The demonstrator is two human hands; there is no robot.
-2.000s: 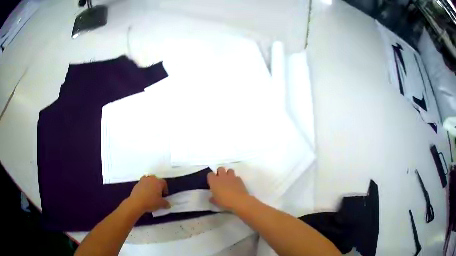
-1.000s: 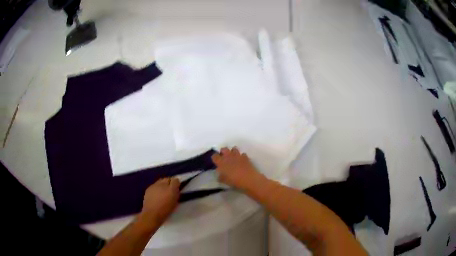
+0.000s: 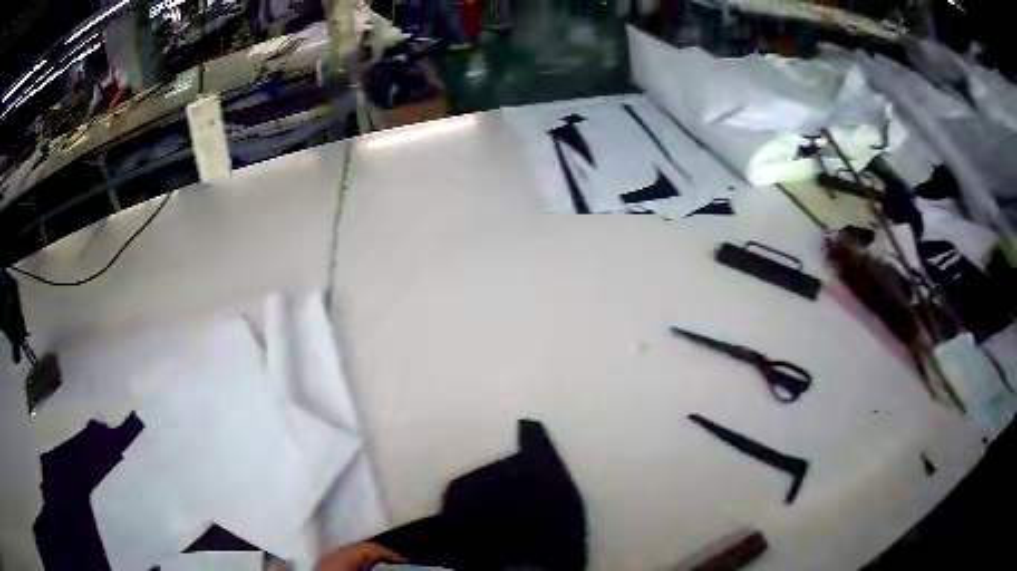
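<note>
One hand, seemingly my left hand (image 3: 355,557), is cut off by the bottom edge. It is beside a bit of white material and a black fabric piece (image 3: 519,502); its grip cannot be made out. My right hand is not in view. Large white sheets (image 3: 206,435) lie at lower left, over dark purple fabric (image 3: 69,491). A white strip (image 3: 212,561) shows at the bottom edge, beside a dark point of cloth.
Black-handled shears (image 3: 758,363), a handled black weight (image 3: 767,271), a narrow black cut piece (image 3: 749,443) and a dark bar (image 3: 730,552) lie at right. White paper (image 3: 602,173) with black scraps is at the far side. Feather duster (image 3: 875,284) and clutter line the right edge.
The view has swung right and up, showing the far table edge and room. The purple fabric and white sheets sit farther left. Only one hand shows, low in the picture.
</note>
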